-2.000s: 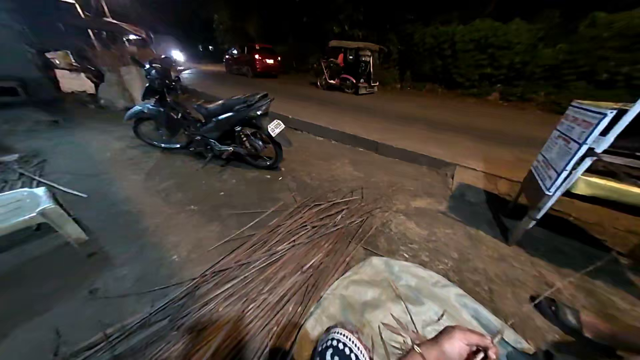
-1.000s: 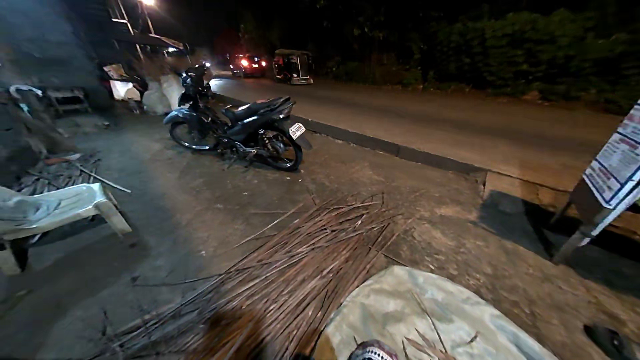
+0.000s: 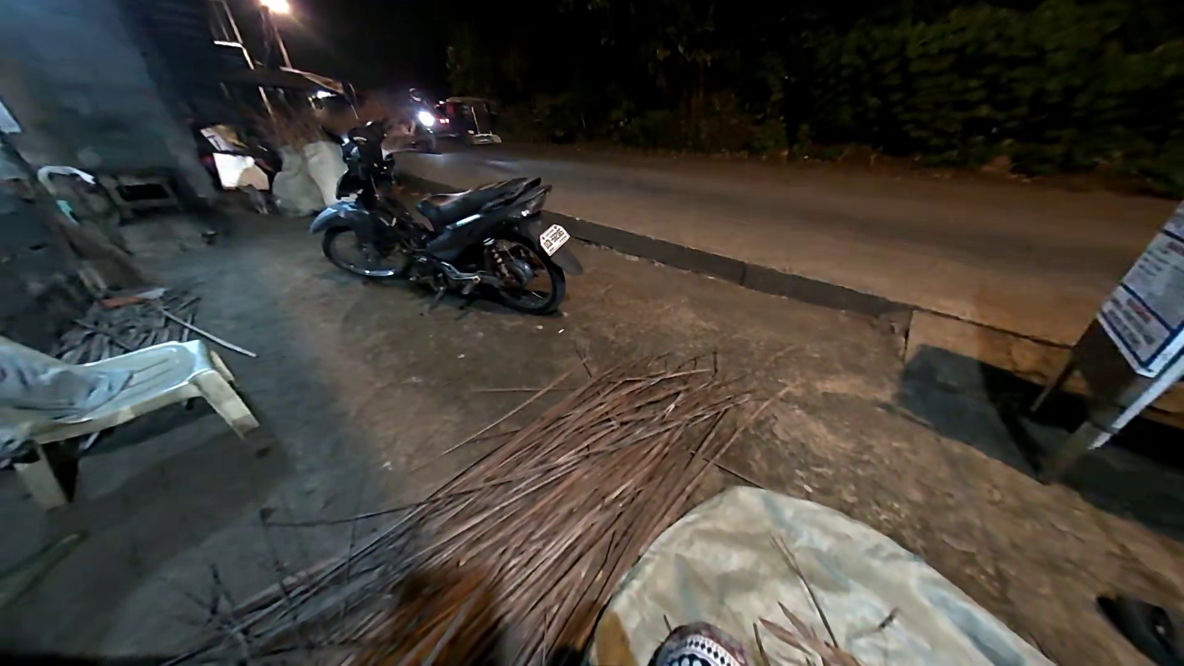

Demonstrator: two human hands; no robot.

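Note:
Neither of my hands shows in the head view now. A wide pile of long, thin dry brown stalks or leaf strips (image 3: pixel 573 481) lies on the ground ahead of me, spreading to the lower left. Right of it, at the bottom, a pale, crinkled cloth or sack (image 3: pixel 832 564) bears a few dry strips (image 3: pixel 800 638). Black-and-white patterned fabric (image 3: pixel 698 647) shows at the bottom edge against the pale sheet.
A black motorcycle (image 3: pixel 453 231) stands beyond the pile, near a low concrete curb (image 3: pixel 740 273) along the road. At left is a white plastic chair or bench (image 3: pixel 157 379); at right, a printed signboard (image 3: pixel 1147 305). A dark sandal (image 3: pixel 1142 629) lies at lower right.
A bare hand seen at the bottom over the pale sheet two seconds ago is out of view. The view has turned left. A bright headlight now shows on the road.

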